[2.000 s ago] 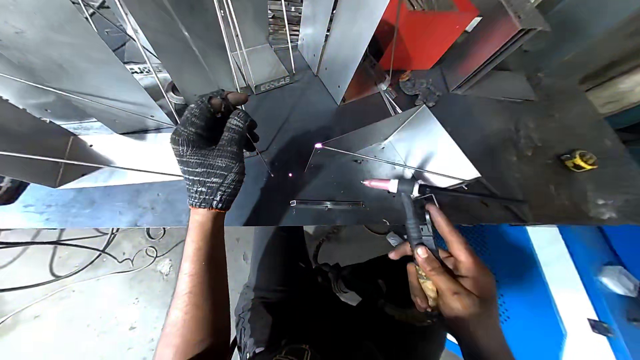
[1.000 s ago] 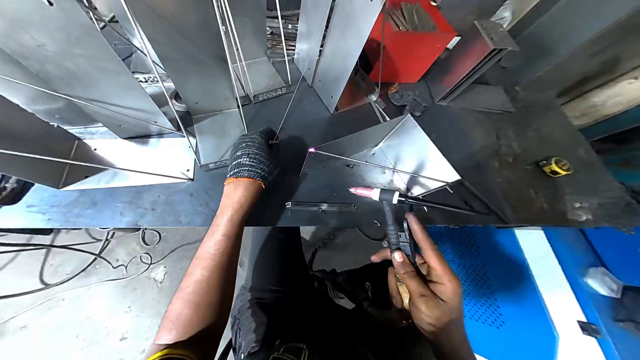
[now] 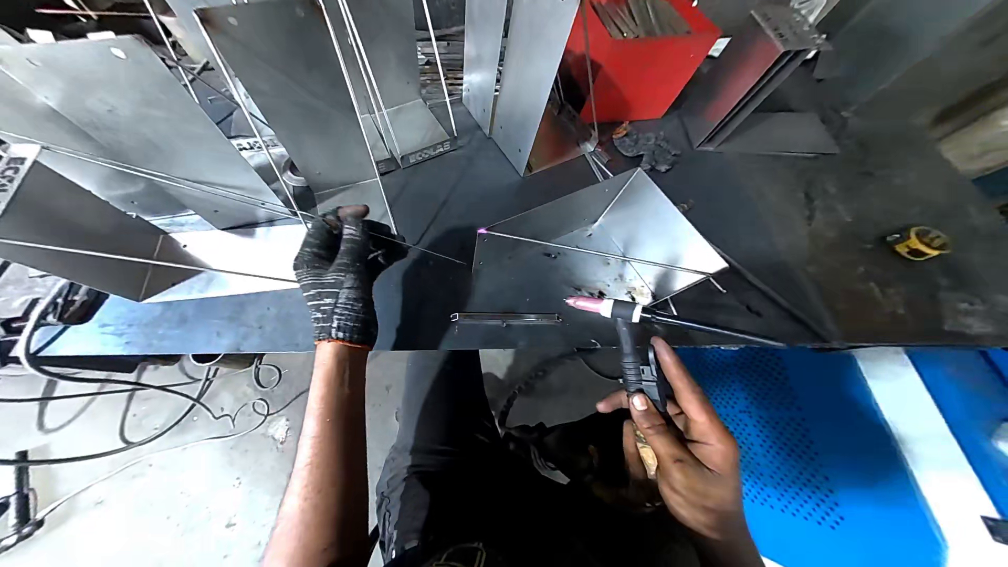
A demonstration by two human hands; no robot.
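My left hand [image 3: 340, 276], in a dark knitted glove, is closed on a thin metal filler rod [image 3: 429, 250] whose tip points toward a folded sheet-metal piece [image 3: 669, 228]. A glowing pink spot marks that piece's left corner, and a thin rod crosses its open side. My bare right hand [image 3: 685, 449] grips the handle of a TIG welding torch [image 3: 630, 346]. The torch's pink nozzle points left, over the table's front edge, just below the folded piece. A short metal strip [image 3: 506, 319] lies left of the nozzle.
Upright sheet-metal brackets [image 3: 276, 94] with thin rods stand at the left and back. A red metal bin [image 3: 638, 67] and stacked metal channels [image 3: 748, 87] are behind. A yellow tape measure [image 3: 920, 242] lies at right on the steel table [image 3: 850, 205]. Cables [image 3: 126, 386] run over the floor.
Between the last two frames my left hand has moved left, away from the folded piece, and the rod now shows beyond its fingers. The torch stays in my right hand.
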